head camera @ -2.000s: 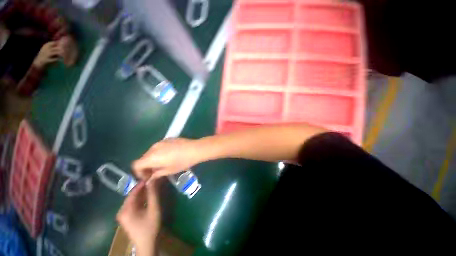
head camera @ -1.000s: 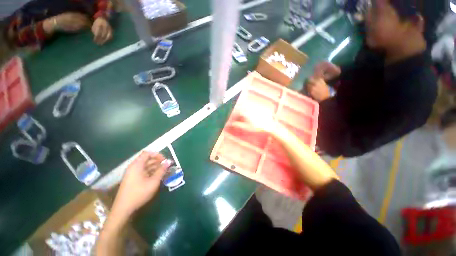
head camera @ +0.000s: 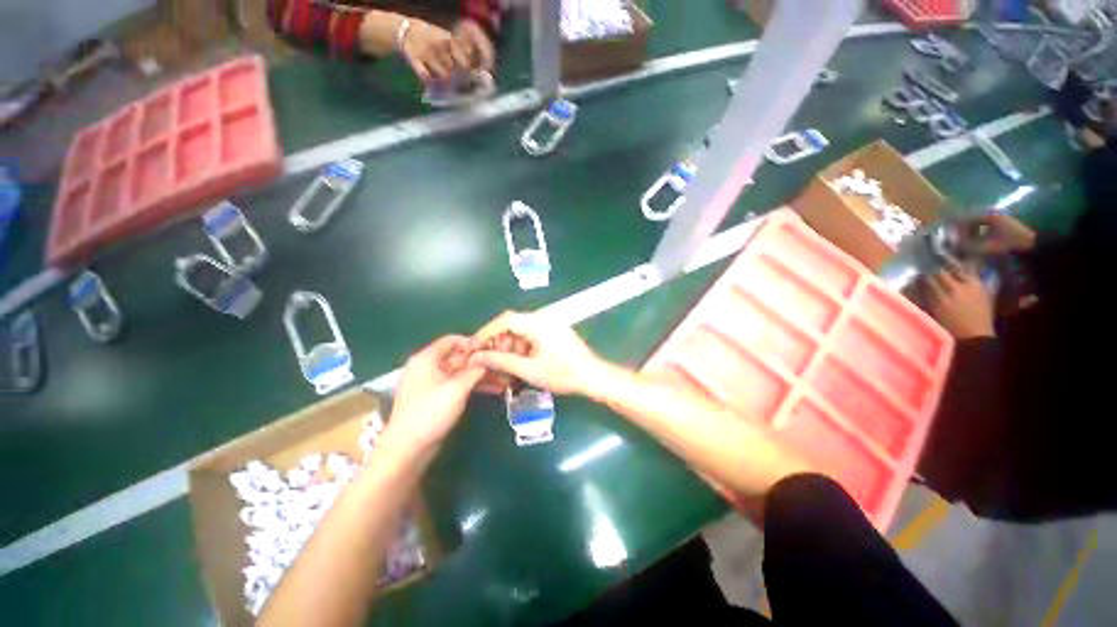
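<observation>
My left hand [head camera: 437, 382] and my right hand [head camera: 533, 350] meet fingertip to fingertip over the green bench. Their fingers are bent together; anything between them is too small or hidden to make out. A loop-shaped unit [head camera: 532, 414] with a blue band lies just below my right hand, its upper part hidden by the hands. The open cardboard box [head camera: 211, 533] of small white fittings [head camera: 284, 514] is under and beside my left forearm. The salmon-red compartment tray [head camera: 794, 398] is at the right, partly behind my right forearm.
More loop-shaped units [head camera: 321, 348] lie beyond the pale divider strip [head camera: 600, 298]. A pale post [head camera: 747, 135] rises from the strip. Another red tray [head camera: 165, 153] is at the upper left. A second carton [head camera: 827, 202] and a person in dark sleeves are at the right; another person's hands [head camera: 447, 55] work opposite.
My right hand has left the red tray and come back to my left hand. The view has shifted, showing more of the left tray and the near box.
</observation>
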